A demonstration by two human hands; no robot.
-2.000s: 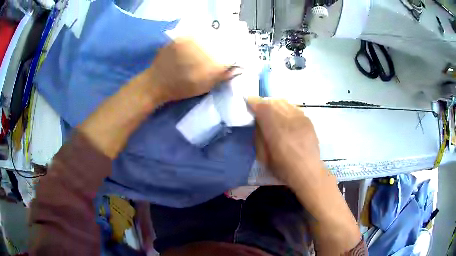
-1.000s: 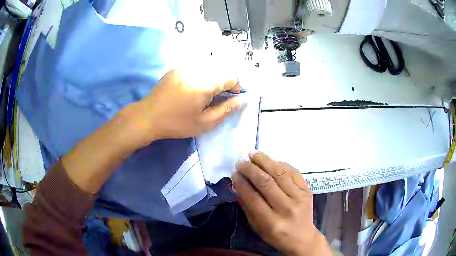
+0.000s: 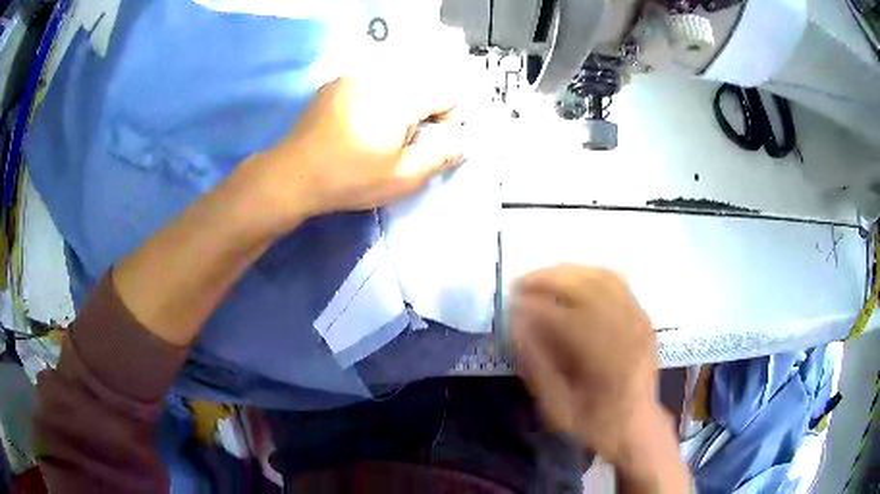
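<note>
The blue garment panel point(image 3: 183, 96) drapes over the table's left side and down to the lap. A white piece point(image 3: 444, 251) lies flat on it, with a thin dark edge on its right side. A smaller white flap point(image 3: 362, 309) lies at an angle beside it. My left hand point(image 3: 371, 154) holds the cloth by its upper edge, thumb and fingertips pinched, just below the presser foot and needle point(image 3: 504, 82). My right hand point(image 3: 584, 338) is blurred at the table's front edge, right of the white piece; whether it holds anything cannot be told.
The sewing machine head point(image 3: 579, 39) stands above the hands. Black-handled scissors point(image 3: 756, 121) lie at the right. A measuring tape point(image 3: 753, 340) runs along the table's front edge. Blue cut pieces point(image 3: 762, 425) lie on a stand at lower right.
The white piece's right edge has stayed upright while its lower end now lies flatter. My right hand has moved right and up, off the piece's lower corner. My left hand has moved slightly up.
</note>
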